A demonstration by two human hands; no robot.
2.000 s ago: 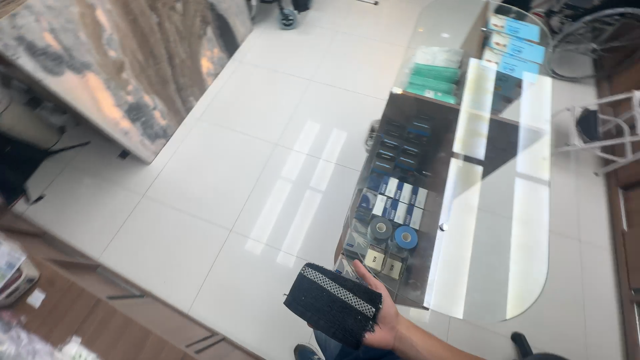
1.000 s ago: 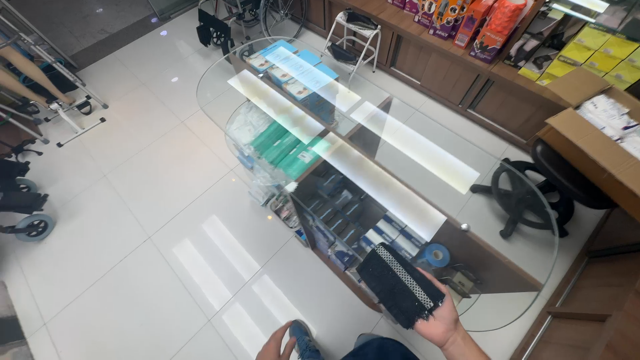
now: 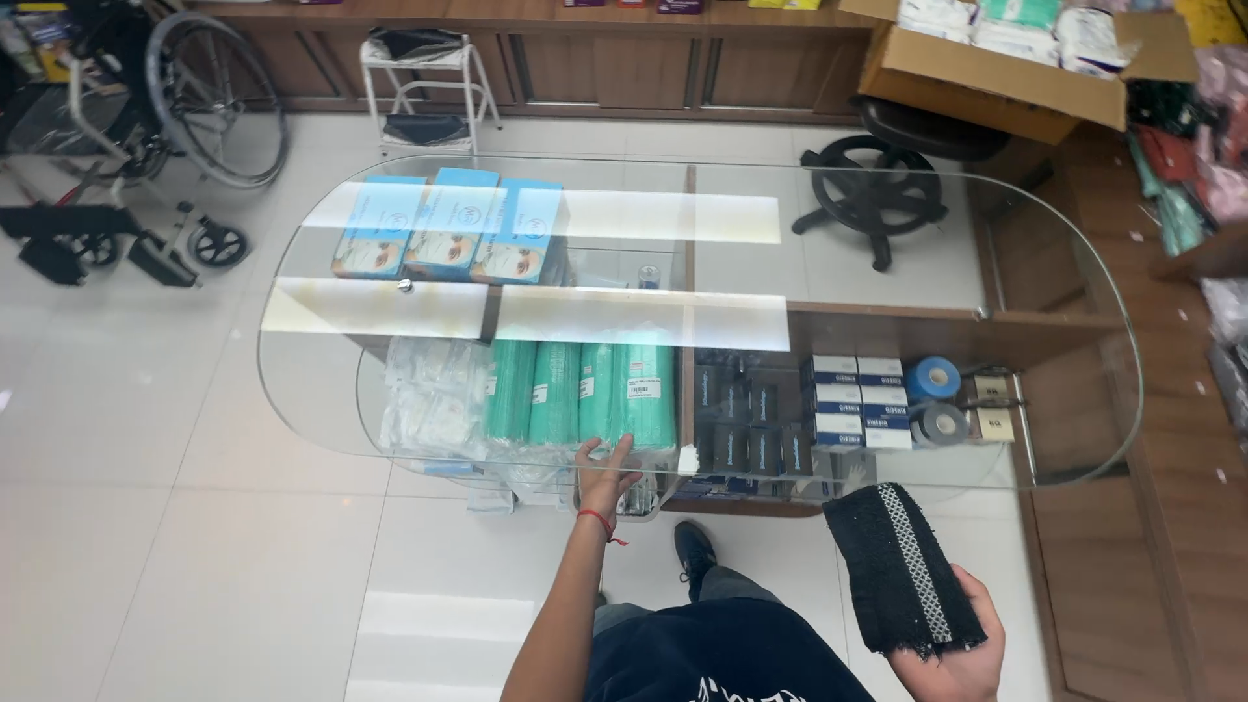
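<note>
My left hand (image 3: 606, 475), with a red string bracelet at its wrist, is at the near edge of the oval glass tabletop (image 3: 741, 468), fingers spread, holding nothing. Just beyond its fingertips, green plastic-wrapped packs (image 3: 643, 390) stand under the glass. In my right hand (image 3: 960, 643) lies a folded black cloth (image 3: 877, 575) with a white patterned band and frayed ends, to the right of my body and near the table edge. Small white-and-blue boxes (image 3: 836, 400), a blue tape roll (image 3: 933, 377) and a grey tape roll (image 3: 939, 425) show through the glass.
Blue-and-white boxes (image 3: 453, 229) show at the table's far left. A wheelchair (image 3: 219, 107) stands at upper left, a white step stool (image 3: 419, 73) beyond the table. A wheeled stool (image 3: 877, 195) and an open cardboard box (image 3: 985, 83) are at upper right, beside wooden cabinets (image 3: 624, 73).
My left hand has moved from beside my leg, where it was one second ago, to the table's near edge. The black cloth stays in my right hand. The view has turned strongly.
</note>
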